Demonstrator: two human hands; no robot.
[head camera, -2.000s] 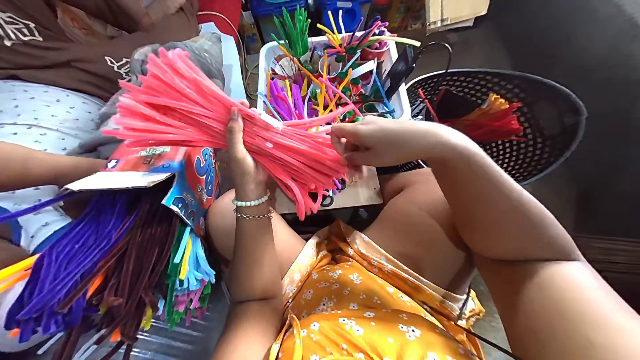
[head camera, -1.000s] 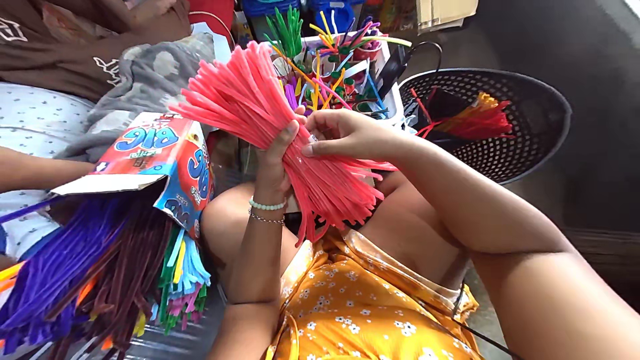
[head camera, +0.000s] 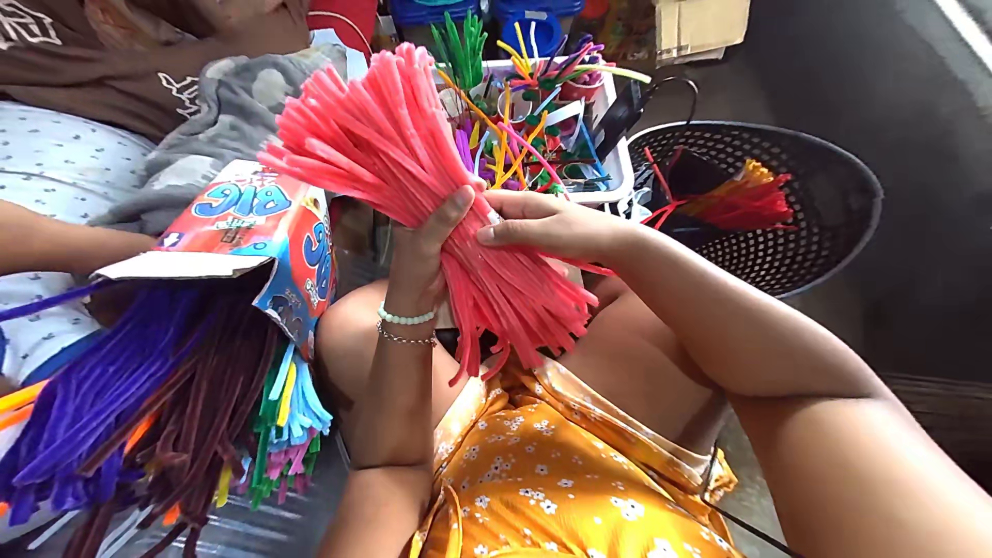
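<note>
A thick bundle of coral-pink pipe cleaners (head camera: 372, 132) slants across the middle of the view, its ends fanned out at both sides. My left hand (head camera: 434, 248), with a beaded and a chain bracelet at its wrist, is wrapped around the bundle's narrow middle. My right hand (head camera: 542, 225) touches that same middle from the right, thumb and fingers closed on it near a small whitish spot, which may be a tie or a band. One or more pink stems stick out below my right hand. Parts of the fingers behind the bundle are hidden.
A printed cardboard box (head camera: 240, 213) at left holds purple, brown, green and blue pipe cleaners. A white basket (head camera: 620, 174) with colourful stems and tools stands ahead, beside a black perforated basket (head camera: 841, 167) with a red and orange bundle. Another person's arm (head camera: 70, 239) is at far left.
The pink bundle has turned from lying nearly sideways to a steeper slant. My right hand has moved from its lower right end to its middle, beside my left hand.
</note>
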